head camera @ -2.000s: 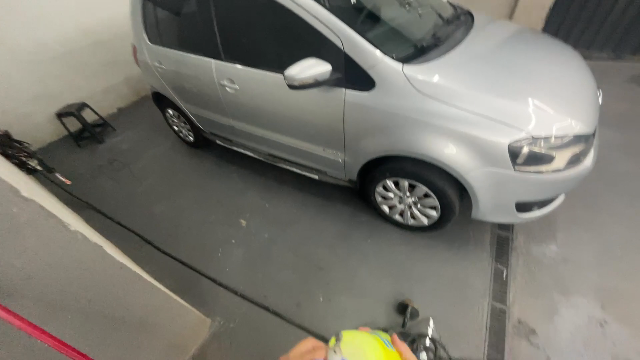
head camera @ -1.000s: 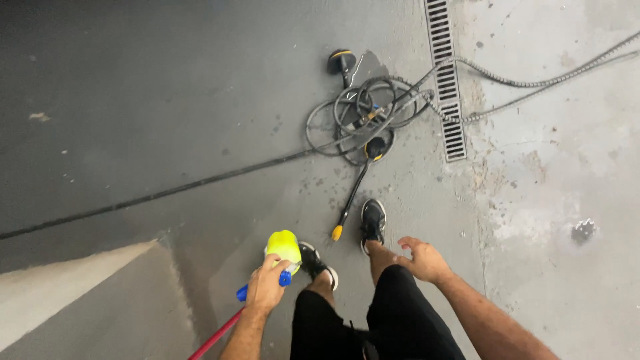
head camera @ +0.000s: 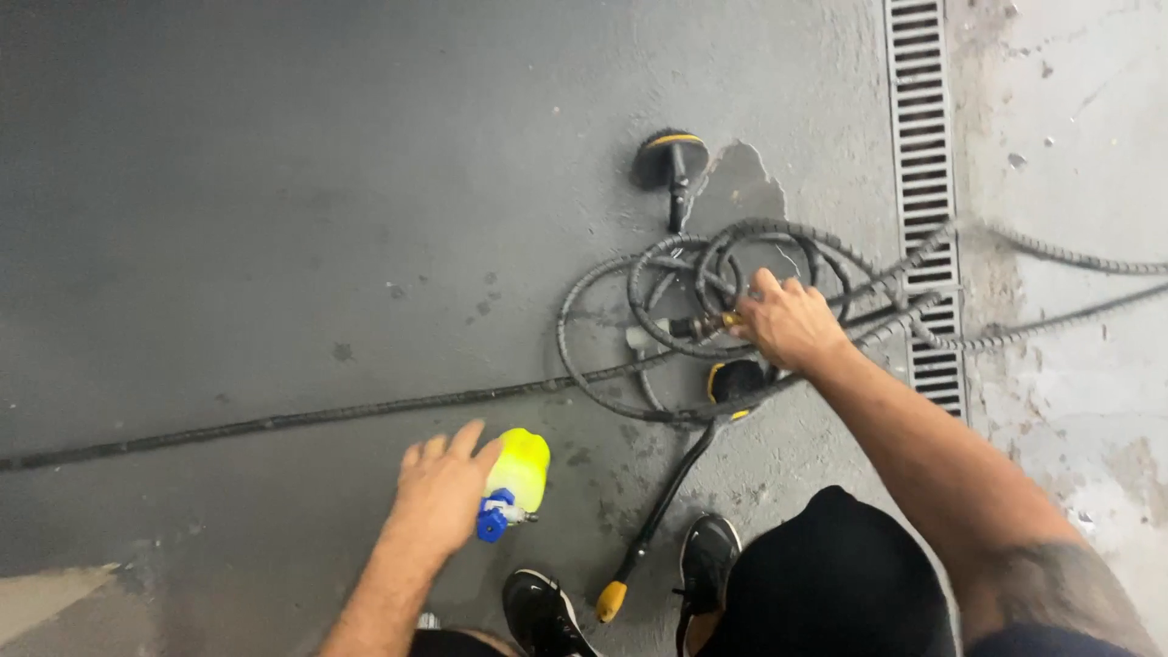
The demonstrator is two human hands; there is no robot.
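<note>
My right hand (head camera: 783, 315) is closed around a brass hose fitting (head camera: 730, 319) within a loose coil of black, spiral-wrapped hose (head camera: 584, 301) on the grey floor. A pale connector (head camera: 646, 336) lies at the other end of that fitting. At lower left, my left hand (head camera: 449, 484) has its fingers apart beside a yellow foam cannon bottle (head camera: 522, 461) with a blue knob (head camera: 493, 515). Whether my left fingertips touch the bottle cannot be told. A round black brush with a yellow rim (head camera: 671, 160) lies above the coil, and a second brush (head camera: 735, 383) lies under its lower edge.
A black handle with a yellow end (head camera: 611, 600) runs from the lower brush to between my shoes (head camera: 540, 611). A metal drain grate (head camera: 923, 137) crosses the floor at right, with hose strands over it. A pale wall edge (head camera: 55, 598) shows at lower left.
My right hand has moved from beside my leg to the fitting in the hose coil and closed on it. My left hand has let go of the bottle's blue part. The view has turned down from the car.
</note>
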